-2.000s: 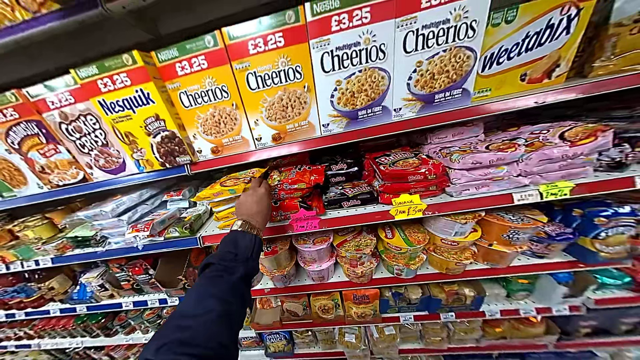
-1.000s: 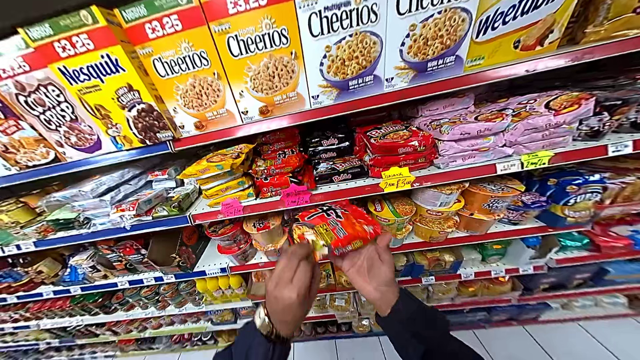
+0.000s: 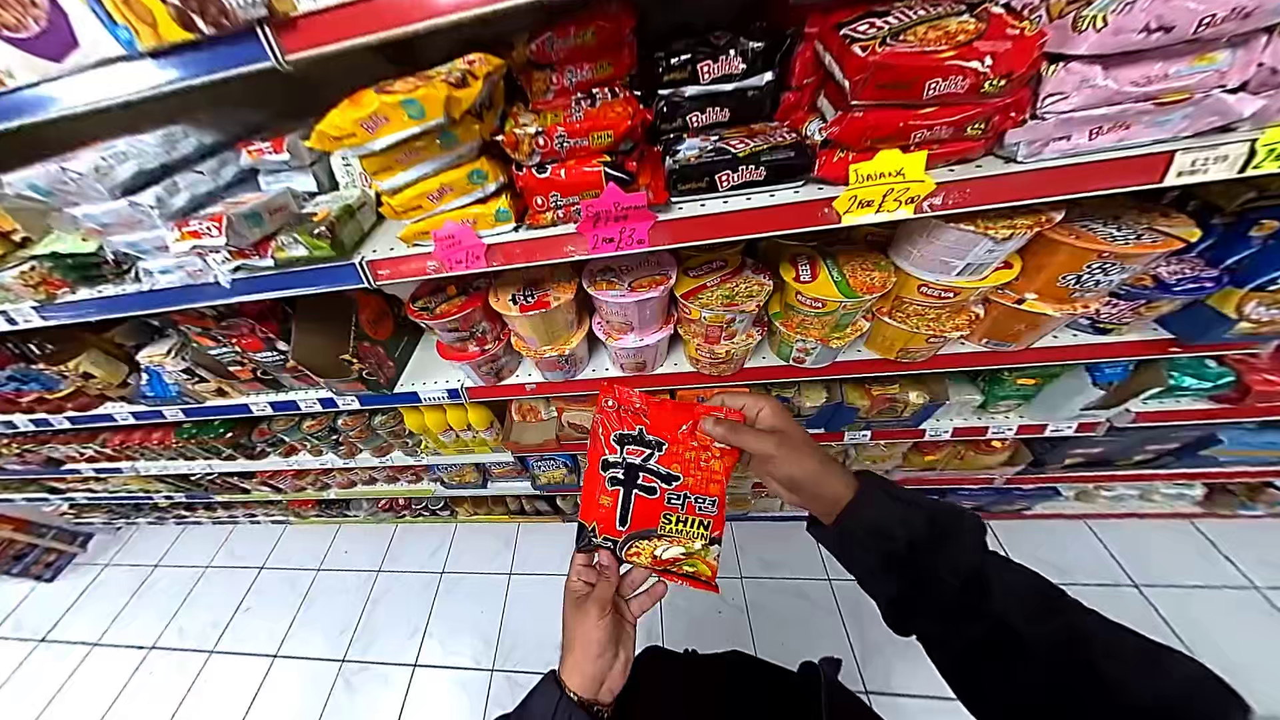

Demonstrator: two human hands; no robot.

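A red Shin Ramyun noodle packet is held upright with its printed front facing me. My right hand grips its upper right edge, thumb on the front. At the bottom edge, my left hand pinches the packet between thumb and fingers. Behind and above, similar red noodle packets lie stacked on the shelf between yellow packets and black Buldak packets. A pink price tag hangs at the shelf edge below the red stack.
Cup noodles line the shelf under the packets. Large red Buldak packs and pink packs lie to the right. A yellow star-shaped price tag is on the shelf edge. White floor tiles show below the shelves.
Two seconds ago one hand was at the shelf packets; one second ago both hands held the red packet tilted. Now it is upright, facing me. The view has shifted downward.
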